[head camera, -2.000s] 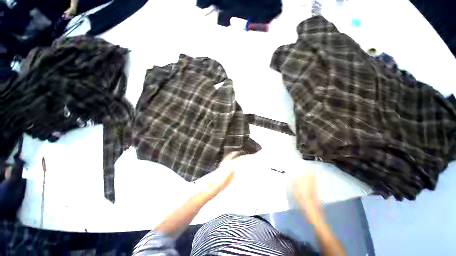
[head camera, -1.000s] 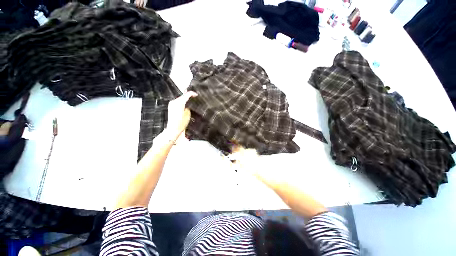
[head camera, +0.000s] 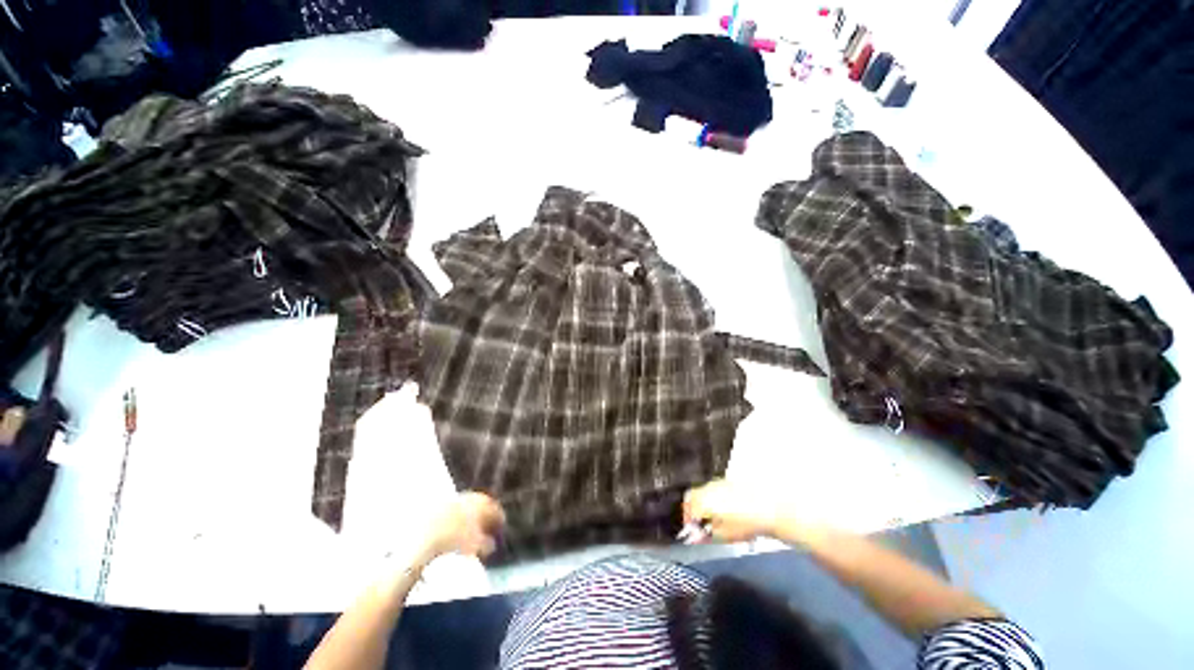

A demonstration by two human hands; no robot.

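Observation:
A dark brown plaid garment (head camera: 576, 380) with cream check lines lies spread in front of me, its lower edge near the table's front rim. My left hand (head camera: 471, 526) grips the lower left corner of the garment. My right hand (head camera: 714, 511) grips the lower right edge; a small pale metal tool (head camera: 694, 530) shows at its fingers. A long narrow plaid strip (head camera: 773, 353) sticks out on the garment's right side.
A heap of plaid garments (head camera: 236, 196) with white loops lies at left, a strip hanging from it. Another plaid pile (head camera: 956, 314) lies at right. A thin cord with an orange-red end (head camera: 130, 416) is at far left. A black cloth bundle (head camera: 701, 85) and thread spools (head camera: 877, 66) are at the back.
The garment has been opened out and pulled toward me, its lower edge now close to the table's rim. My left hand has moved down and my right hand down and right.

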